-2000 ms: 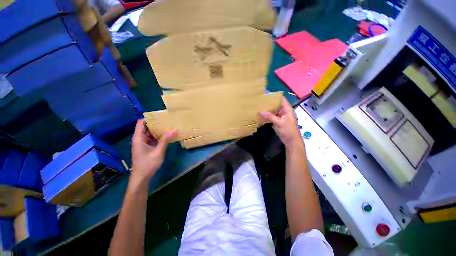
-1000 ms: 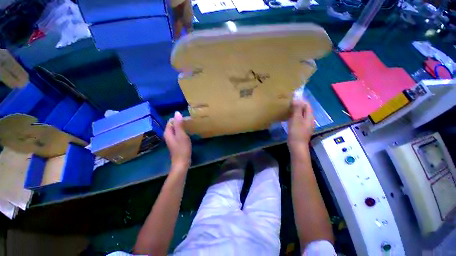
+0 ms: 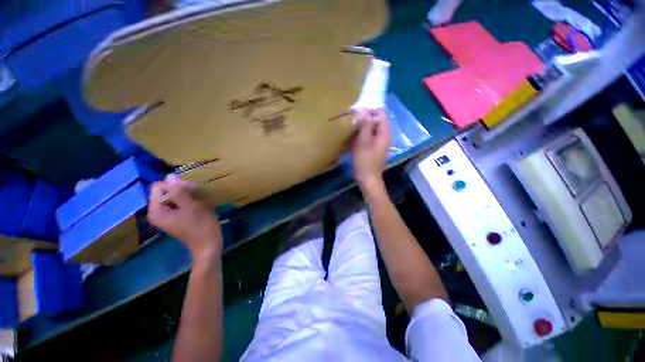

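Observation:
A brown box blank (image 3: 283, 134) with a black logo and slits is held up over the bench edge, tilted, its plain inside facing me. My left hand (image 3: 185, 215) grips its lower left side with fingers and thumb. My right hand (image 3: 370, 145) grips its right side, beside a white patch. Both hands are slightly blurred. The side of the blank facing away is hidden.
Closed blue boxes (image 3: 102, 211) stand left of my left hand, with an open blue box (image 3: 58, 281) nearer me. A red sheet (image 3: 482, 69) lies right of the blank. The press machine (image 3: 488, 230) stands at the right. Blue boxes (image 3: 53, 32) stand upper left.
The blank's side and lower flaps no longer spread out as they did two seconds ago. Since one second ago, the blank has come closer and tilted, and my view has shifted.

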